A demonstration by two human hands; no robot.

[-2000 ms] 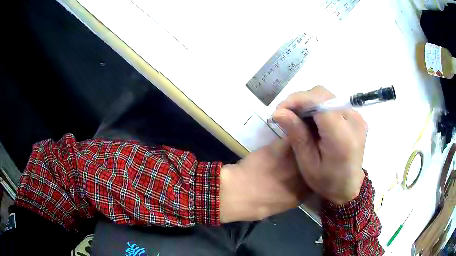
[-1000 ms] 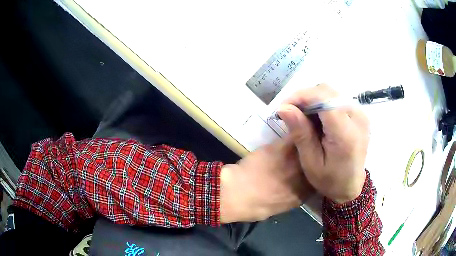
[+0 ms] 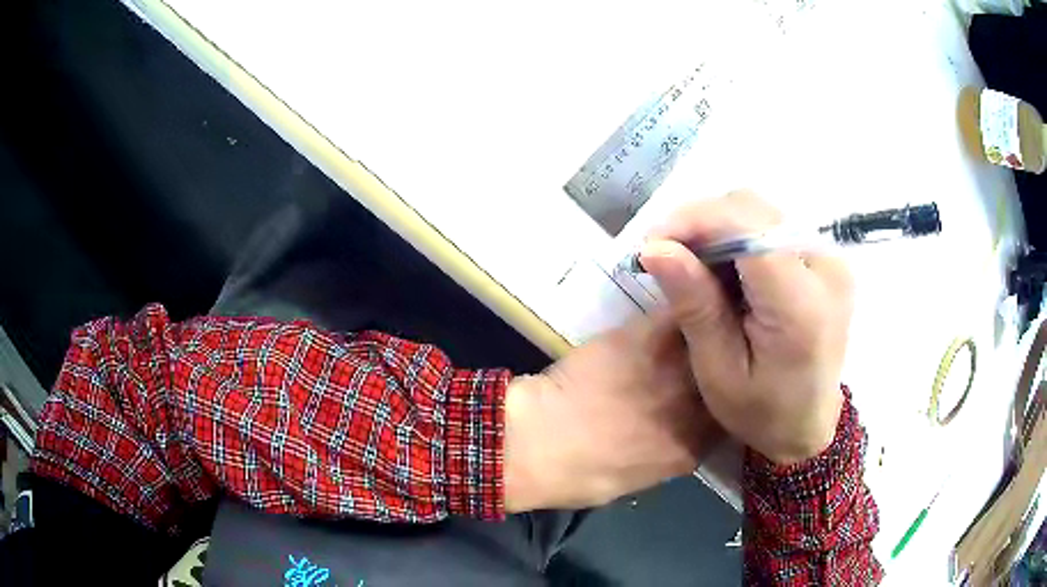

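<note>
My right hand (image 3: 764, 327) holds a gel pen (image 3: 878, 224) with a clear barrel and black end; its tip is at the white drafting paper (image 3: 459, 138), beside short thin drawn lines. My left hand (image 3: 597, 424) lies across the paper's near edge, partly under my right hand. Its fingers are hidden, so I cannot tell whether it holds anything. A steel ruler (image 3: 643, 149) lies on the paper just beyond the pen tip, its far part washed out by glare.
The table edge (image 3: 379, 195) runs diagonally with yellowish tape. At right are a glue bottle (image 3: 1001, 130), a masking tape roll (image 3: 953, 381), a green tool (image 3: 910, 533) and brown strips (image 3: 1010, 505).
The pen's black end and my right hand have shifted slightly to the right. More of the drawn line pair near the tip shows. My left hand has stayed in place.
</note>
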